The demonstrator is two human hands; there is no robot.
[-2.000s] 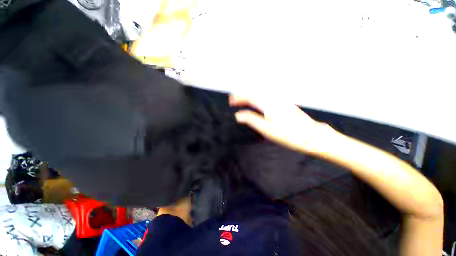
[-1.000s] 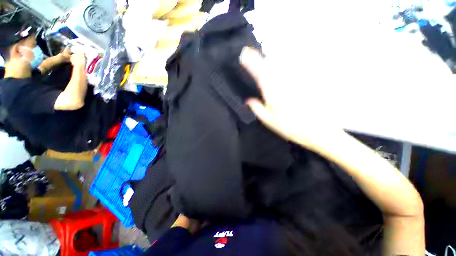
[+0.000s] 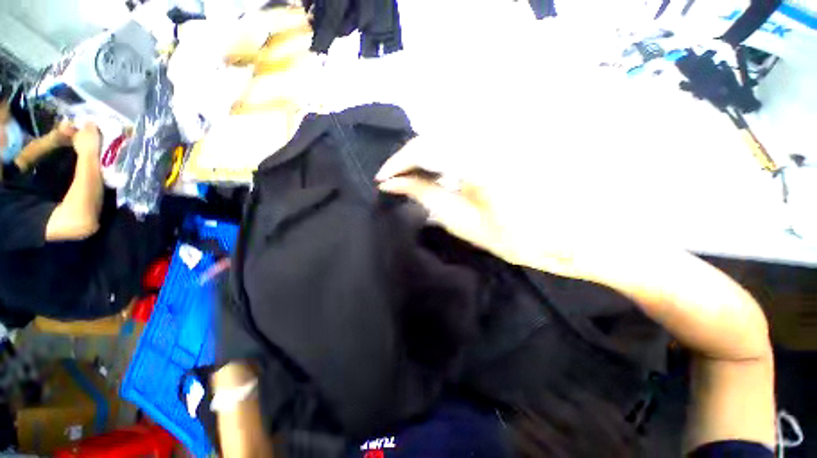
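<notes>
A large soft black bag body (image 3: pixel 322 268) lies from the white table's front edge down over my lap, with seams and a short dark slit on its upper part. My right hand (image 3: pixel 430 192) is on its upper right side, fingers curled together on the cloth near a seam. My left forearm rises at the lower left with a pale band at the wrist. My left hand (image 3: pixel 235 371) is at the bag's left edge, mostly hidden by black material and blurred, so its grip cannot be told.
The white table (image 3: pixel 555 116) holds black pieces (image 3: pixel 358 22) at the back and dark scraps with a tool (image 3: pixel 752 143) at right. A blue crate (image 3: pixel 175 331), red stool (image 3: pixel 121 443) and cardboard boxes are low left. Another person (image 3: pixel 54 241) works at far left beside a grey machine (image 3: pixel 112 67).
The bag body has been lowered and spread wider across the table edge and lap. My right hand has moved down-left on it. My left forearm has come into view at the lower left.
</notes>
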